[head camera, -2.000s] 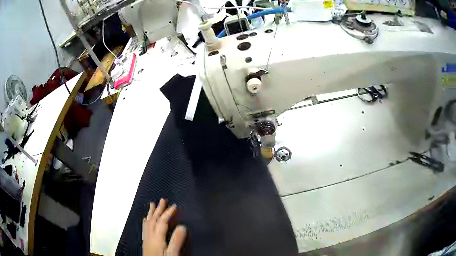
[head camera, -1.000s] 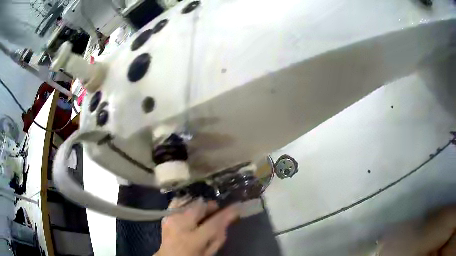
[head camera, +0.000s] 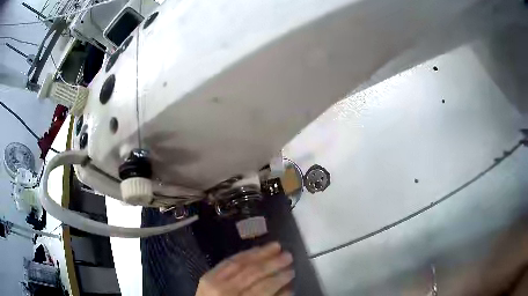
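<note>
Dark ribbed fabric (head camera: 165, 254) lies at the left of the machine head, with a smoother, blacker part (head camera: 298, 248) running under the needle area. The presser foot and needle are hidden behind the head. My left hand (head camera: 249, 272) lies on the dark fabric just below the cream ribbed knob (head camera: 252, 226), fingers close together; whether it pinches cloth is not visible. My right hand (head camera: 492, 269) seems to be the blurred skin area at the lower right, cut off by the edge; its fingers cannot be made out.
The large off-white machine head and arm (head camera: 231, 98) fills the upper view. A curved off-white guard (head camera: 95, 225) sticks out at its left. A small round metal piece (head camera: 317, 178) sits on the white bed (head camera: 393, 191). A wooden-edged table (head camera: 68, 254) and a fan (head camera: 19, 159) are at the left.
The view has moved close to the machine head. My left hand has gone from the loose fabric to near the needle area, then slightly lower. Blurred skin has appeared at lower right.
</note>
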